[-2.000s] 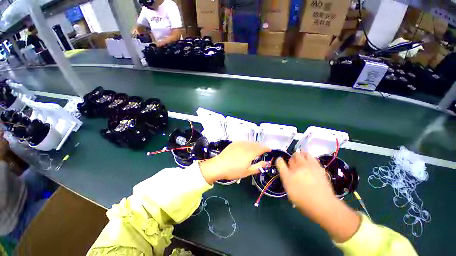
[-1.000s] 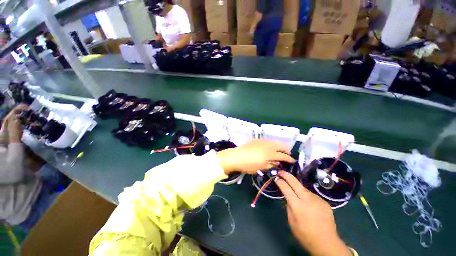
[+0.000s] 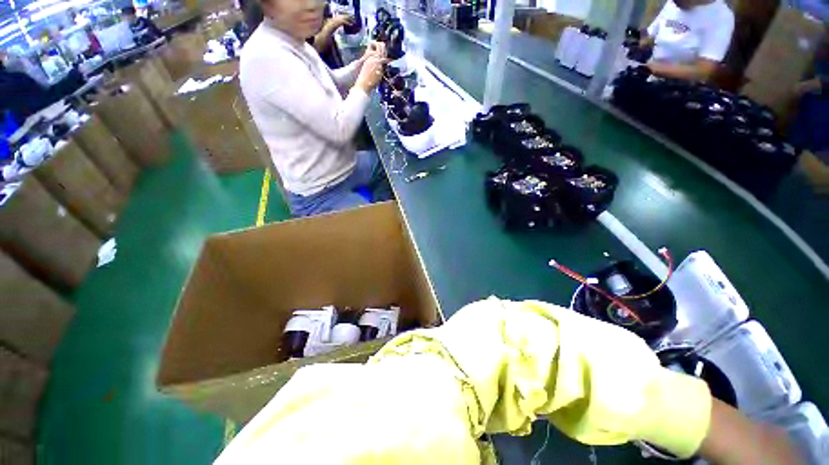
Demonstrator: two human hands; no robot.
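Note:
A camera housing [image 3: 627, 304] stands on the green bench, its dark inside facing up, with red and orange connector leads rising from it. A second housing [image 3: 695, 368] beside it is partly hidden by my yellow left sleeve. White wall brackets [image 3: 714, 295] stand in a row behind them. Only the wrist and back part of my left hand [image 3: 747, 442] show at the lower right; the fingers are cut off by the frame edge, so their hold cannot be seen. My right hand is out of the picture.
An open cardboard carton [image 3: 300, 250] with white-and-black units stands left of the bench. Black front modules [image 3: 545, 177] are grouped on the bench. A seated person [image 3: 304, 118] works beyond the carton, near a screwdriver [image 3: 425, 173]. Another person [image 3: 691, 36] works across the bench.
The view has swung left and down, bringing the carton and seated person into full view. My right hand and the sealing rings at the right have left the picture.

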